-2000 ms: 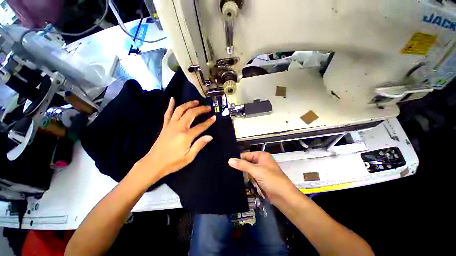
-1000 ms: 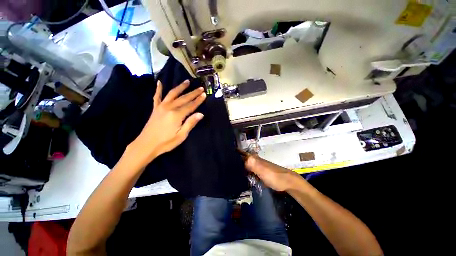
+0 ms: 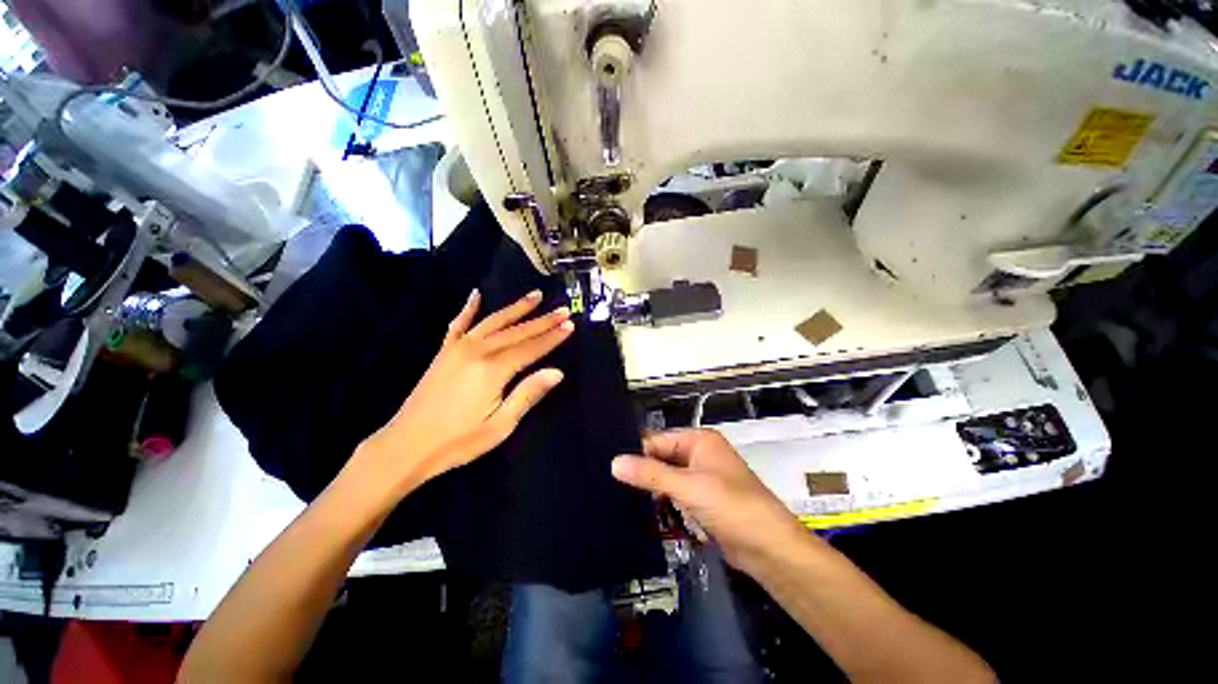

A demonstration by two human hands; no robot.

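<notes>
A black garment lies on the table left of the needle and hangs over the front edge towards the lap. Its straight right edge runs under the presser foot of the cream sewing machine. My left hand lies flat on the cloth with fingers spread, fingertips just left of the foot. My right hand pinches the cloth's right edge between thumb and fingers, nearer the lap. The fingers under the edge are partly hidden. A dark-grey block sits right of the foot.
The machine bed has brown square patches. An open slot with metal parts lies in front of it. A black panel is at the table's right end. Another machine with thread cones stands at left. Something red is below left.
Against one second ago, the view has shifted, showing more of the machine head. My right hand's thumb now lies on top of the cloth edge. My left hand remains flat beside the foot.
</notes>
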